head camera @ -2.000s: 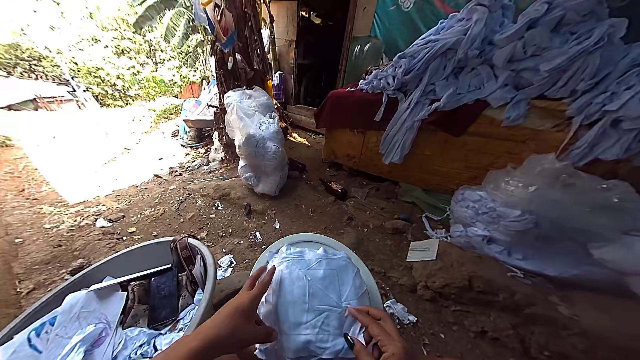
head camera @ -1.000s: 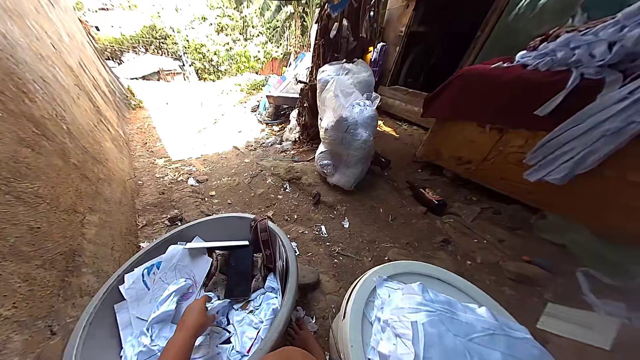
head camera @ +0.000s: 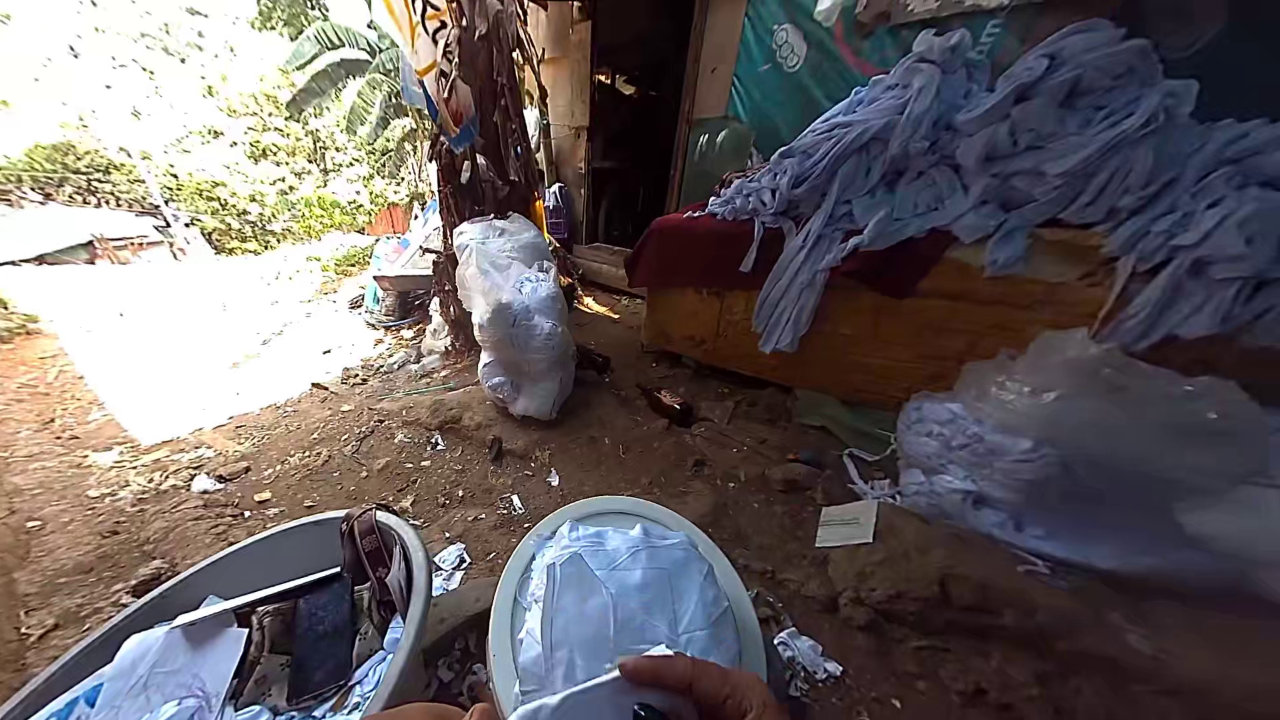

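Low in the view, my right hand (head camera: 705, 688) pinches a folded piece of pale blue-white fabric (head camera: 590, 700), with a small black object, not clear what, by its fingers. Only the fingers of my left hand (head camera: 435, 711) show at the bottom edge, close to that fabric; whether they grip it is hidden. Just beyond lies a layer of light fabric (head camera: 625, 600) on a round, pale-rimmed tub (head camera: 748, 625). To the left, a grey basin (head camera: 415, 580) holds fabric scraps, papers (head camera: 170, 665), a dark phone-like object (head camera: 322, 640) and a brown strapped bag (head camera: 375, 560).
A stuffed clear plastic bag (head camera: 525, 330) stands by a trunk (head camera: 480, 170). At right, long fabric strips (head camera: 900, 150) hang over a wooden bench (head camera: 800, 330), with another filled bag (head camera: 980, 470) below. A paper card (head camera: 846, 524) and a dark bottle (head camera: 667, 405) lie on the dirt ground.
One second ago a hand reached into the grey basin's scraps; now both hands are at the bottom near the round tub, with a fabric piece in my right hand. The view has swung right.
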